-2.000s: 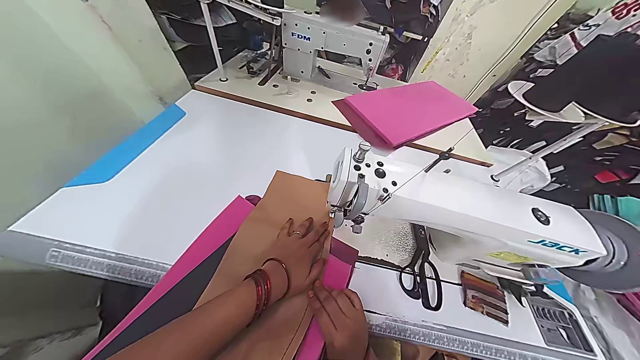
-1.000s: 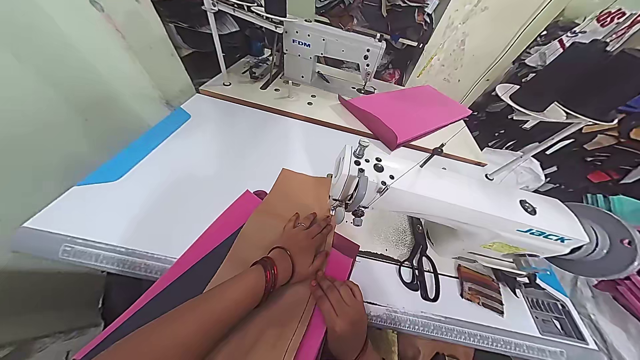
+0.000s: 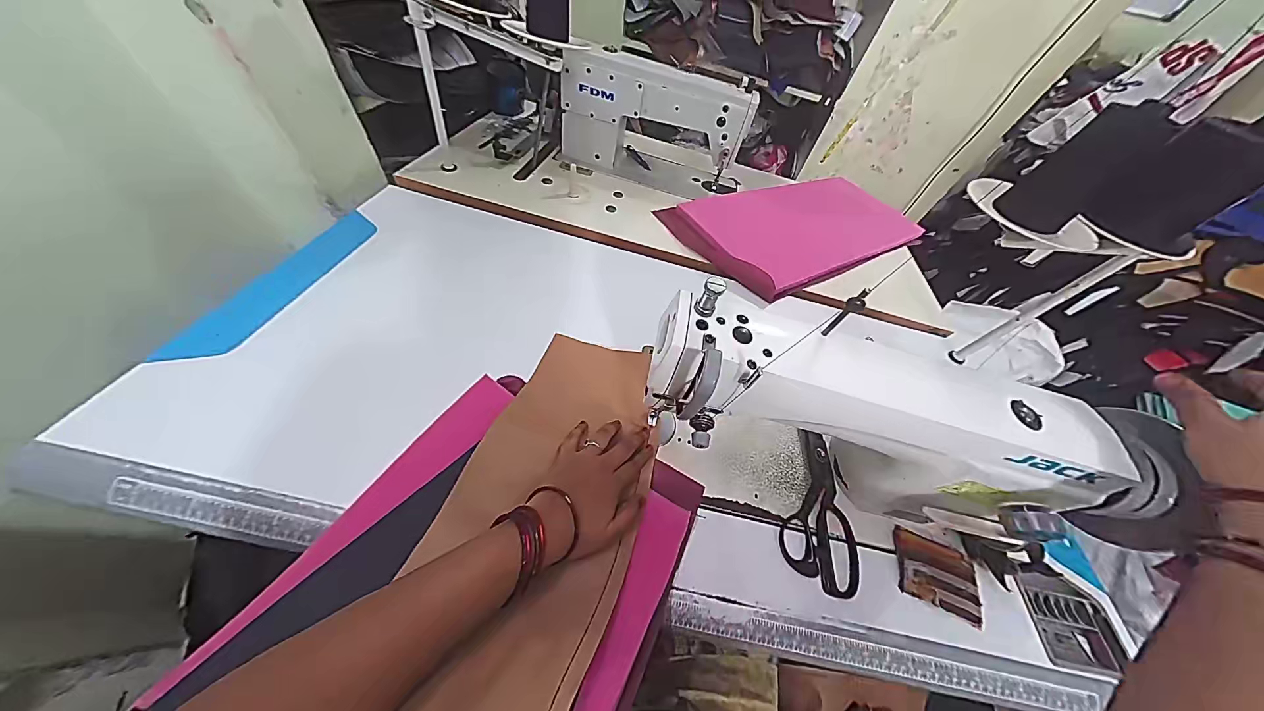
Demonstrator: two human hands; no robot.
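Note:
My left hand [image 3: 604, 484] lies flat on a tan sheet of fabric or leather [image 3: 583, 380], its fingertips just short of the needle area of a white Jack sewing machine [image 3: 889, 385]. A dark stitch line runs down the tan piece near its right edge. Beneath lie pink [image 3: 444, 434] and dark grey [image 3: 395, 553] layers, with more pink showing on the right. At the right edge of the view, my right hand [image 3: 1220, 434] is beside the machine's handwheel [image 3: 1150, 479]; its fingers are partly cut off, and its grip is unclear.
Black-handled scissors [image 3: 820, 523] lie under the machine arm. Folded pink material [image 3: 800, 232] rests across the table behind, near a second sewing machine [image 3: 652, 109]. A thread stand with black cones [image 3: 1086, 188] rises at the right. A ruler strip [image 3: 227, 504] runs along the front edge.
My right hand has left the pink layer near the needle and is now over by the handwheel. My left hand remains on the tan piece.

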